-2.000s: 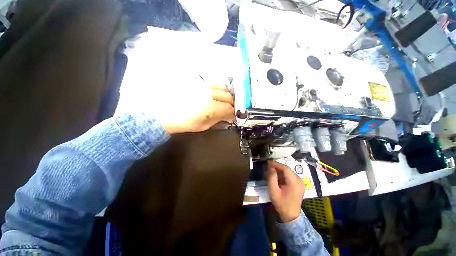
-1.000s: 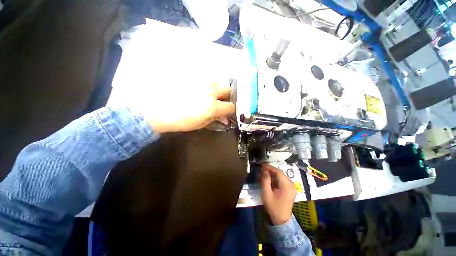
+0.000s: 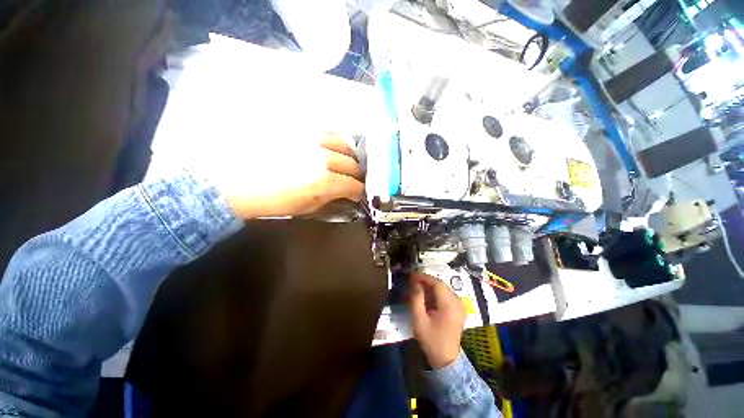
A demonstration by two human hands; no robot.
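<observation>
The white overlock machine (image 3: 489, 155) with a blue stripe stands in front of me. My left hand (image 3: 318, 184) is at the left end of its head, by the needle area; its fingertips are hidden against the machine and glare covers part of it. My right hand (image 3: 438, 317) is below the dark open looper area (image 3: 401, 255), thumb and forefinger close together; I cannot tell whether they pinch anything. A dark brown garment panel (image 3: 269, 318) lies under my left forearm and hangs over the table edge. Its right edge is beside the looper area.
Orange-yellow thread snips (image 3: 498, 282) lie right of my right hand. Three grey cylinders (image 3: 499, 245) are on the machine front. A yellow basket (image 3: 484, 351) is below the table. Dark green-black spools (image 3: 636, 257) stand at the right. A dark cloth pile (image 3: 73, 106) is at the left.
The whole view has shifted, so machine and hands appear further left. Both hands stay at nearly the same places on the machine.
</observation>
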